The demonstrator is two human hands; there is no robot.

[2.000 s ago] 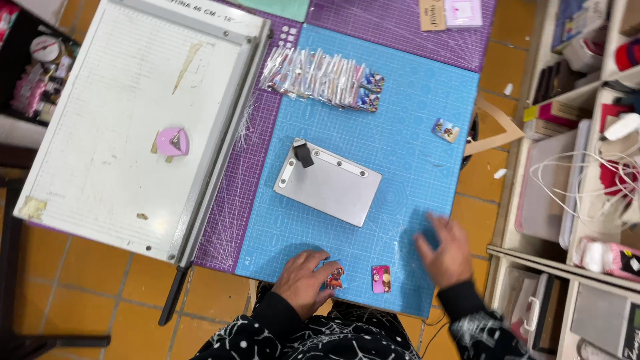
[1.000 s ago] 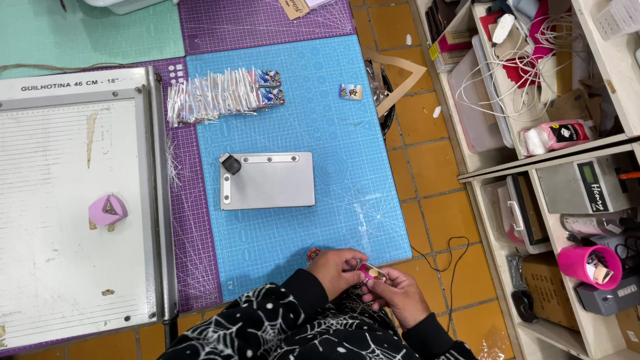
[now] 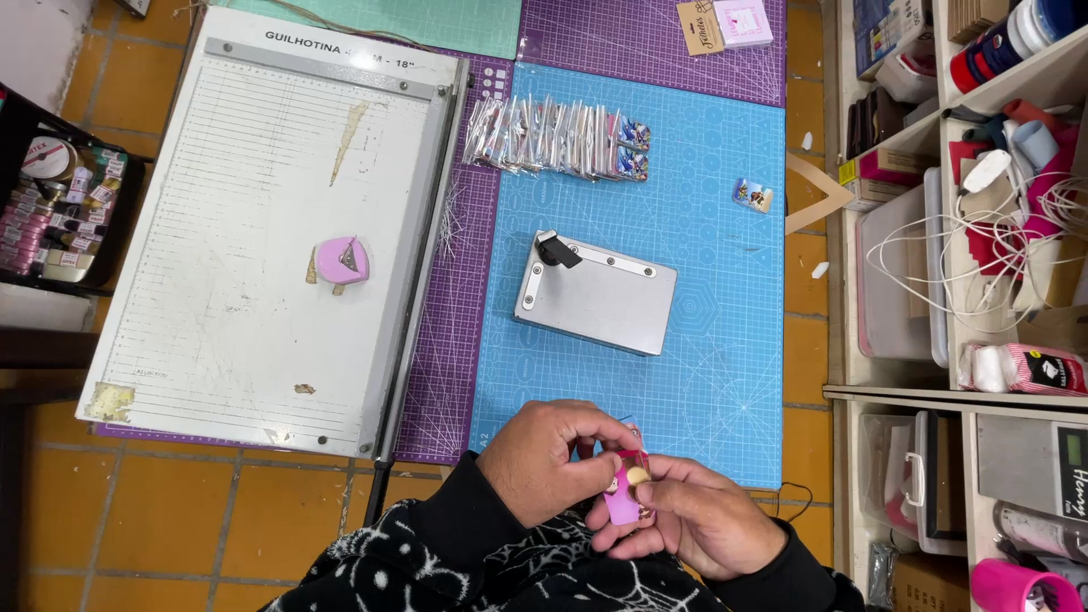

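My right hand [image 3: 697, 510] holds a small pink printed card [image 3: 627, 497] with rounded corners between thumb and fingers, near the front edge of the blue cutting mat [image 3: 714, 408]. My left hand [image 3: 557, 459] pinches the card's upper edge. Part of another small item shows just behind my left fingers, mostly hidden. Beyond my hands lies a grey metal corner cutter [image 3: 599, 302] with a black lever [image 3: 558, 250]. A row of thin printed cards or packets [image 3: 552, 136] stretches along the mat's far side. One printed card [image 3: 753, 195] lies near the mat's right edge.
A white guillotine paper trimmer [image 3: 255, 238] with a pink craft punch [image 3: 342, 260] on it stands at the left. Shelves [image 3: 892, 399] with boxes and a white cable [image 3: 935, 246] run along the right. A brown card and a pink-white pack [image 3: 744, 21] lie at the back.
Two seconds ago the pink card lay on the mat between my separated hands; now both hands hold it. The corner cutter remains on the mat. The view has shifted.
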